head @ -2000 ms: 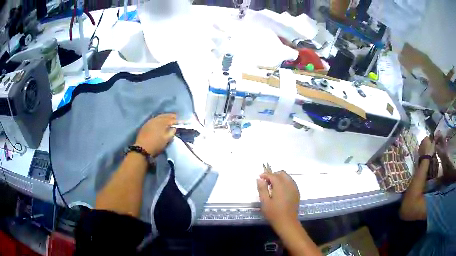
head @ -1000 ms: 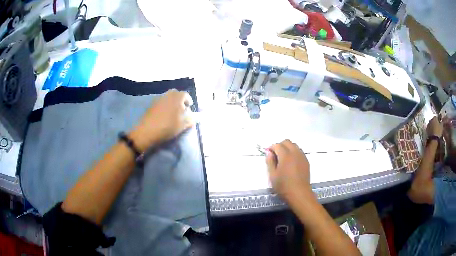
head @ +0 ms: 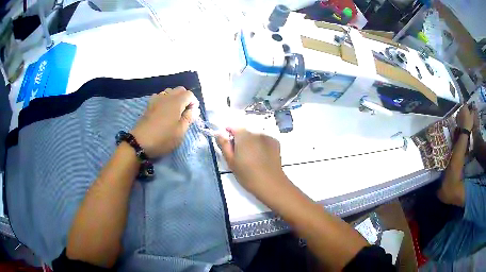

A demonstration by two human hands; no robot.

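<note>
The grey-blue garment panel point(head: 80, 154) lies on the white table left of the machine, with a wide black strip point(head: 106, 87) along its top and a narrow black line down its right side. My left hand point(head: 166, 121) pinches the panel's right edge just below the black strip. My right hand point(head: 254, 154) is closed around thread snips point(head: 216, 132), whose blades point left at the panel's edge by my left fingertips. Whether the blades touch cloth or thread cannot be told.
The white sewing machine head point(head: 325, 69) stands behind and right of my right hand. A blue card point(head: 50, 71) lies at the left behind the panel. A measuring tape point(head: 341, 204) runs along the front edge. An open cardboard box point(head: 397, 223) is below right. Another person's arm point(head: 455, 164) is at far right.
My right hand has moved left with the snips to the panel's edge. My left hand stays on that edge. The panel lies flatter, and the view has come closer.
</note>
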